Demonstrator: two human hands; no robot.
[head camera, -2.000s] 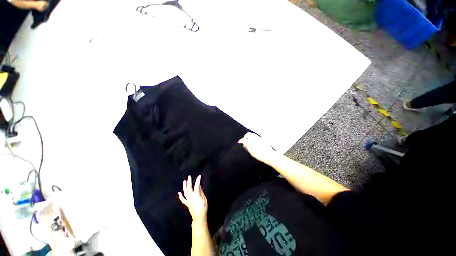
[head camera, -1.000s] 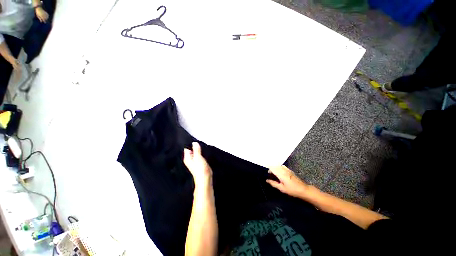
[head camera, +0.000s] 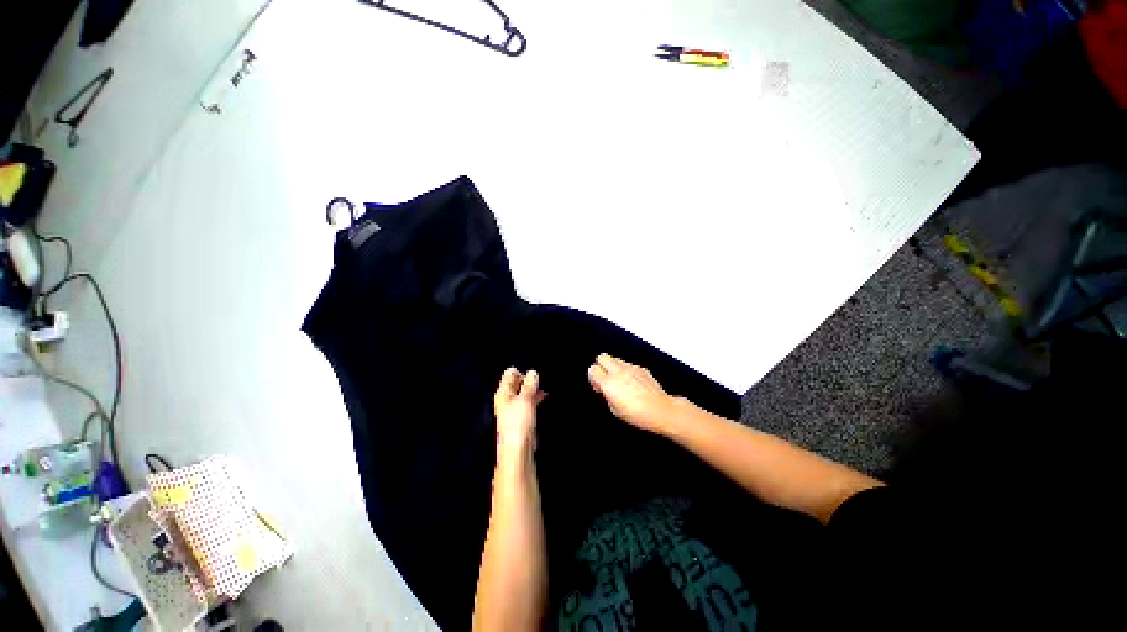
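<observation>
A black sleeveless garment (head camera: 420, 358) lies on the white table, its neckline towards the far left. A black hanger hook (head camera: 340, 212) stands out of the neckline beside a small label (head camera: 362, 232). My left hand (head camera: 519, 398) is at the middle of the garment, fingertips pinching the black cloth. My right hand (head camera: 628, 389) is just right of it, with its fingers bent in on the cloth. The hands are a short way apart. Any fastener at the fingertips is too dark to see. The garment's lower part merges with my black printed shirt.
A spare hanger (head camera: 451, 27) is cut off at the top edge. Yellow and red snips (head camera: 695, 57) lie on the white table (head camera: 853, 185). A basket (head camera: 155, 562), dotted sheet (head camera: 223, 525), bottles and cords (head camera: 114, 358) are at left. A taped speckled floor (head camera: 816, 407) is at right.
My right hand has left the garment's right edge and moved in towards the middle. My left hand is lower on the garment, nearer my body. The right edge now bulges outward. The view has shifted.
</observation>
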